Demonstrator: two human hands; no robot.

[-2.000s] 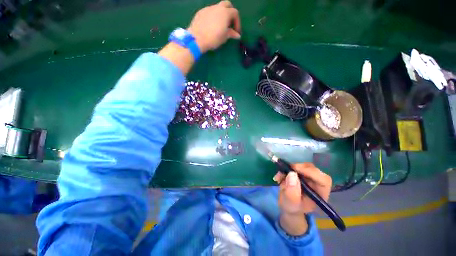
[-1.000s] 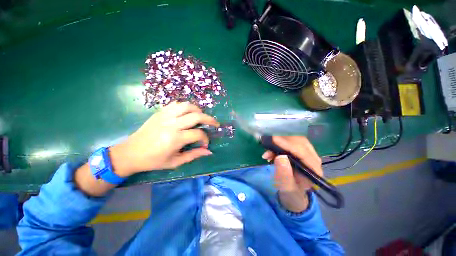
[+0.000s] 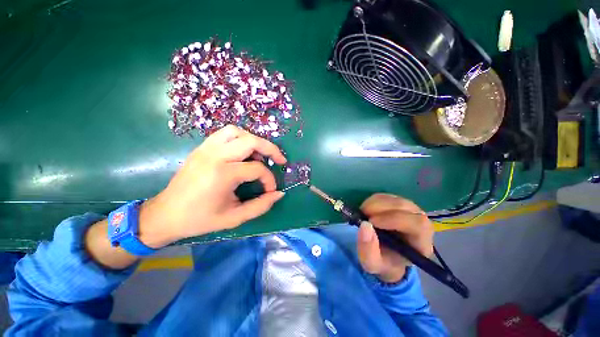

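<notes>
My left hand [image 3: 220, 181], with a blue wrist band, lies just left of a small dark circuit board or jig [image 3: 297, 174] near the bench's front edge. Its thumb and a finger pinch a thin silvery solder wire [image 3: 293, 187], which reaches toward the board's lower right. Its index fingertip is at the board's upper left. My right hand [image 3: 391, 233] holds a black soldering iron [image 3: 421, 261] like a pen, its metal tip at the board's lower right corner. A loose pile of tiny white discs with reddish-dark leads [image 3: 230, 92] lies behind my left hand.
A black fan [image 3: 385, 72] with a wire guard stands right of the pile. Beside it are a tan-brown tub [image 3: 485, 112] and a black unit with a yellow label [image 3: 568, 145] and cables. A slim pale tool [image 3: 385, 154] lies before the fan.
My left hand came from the far side of the bench down to the board and now pinches the solder wire. The iron tip has moved left to the board. The camera view has shifted closer.
</notes>
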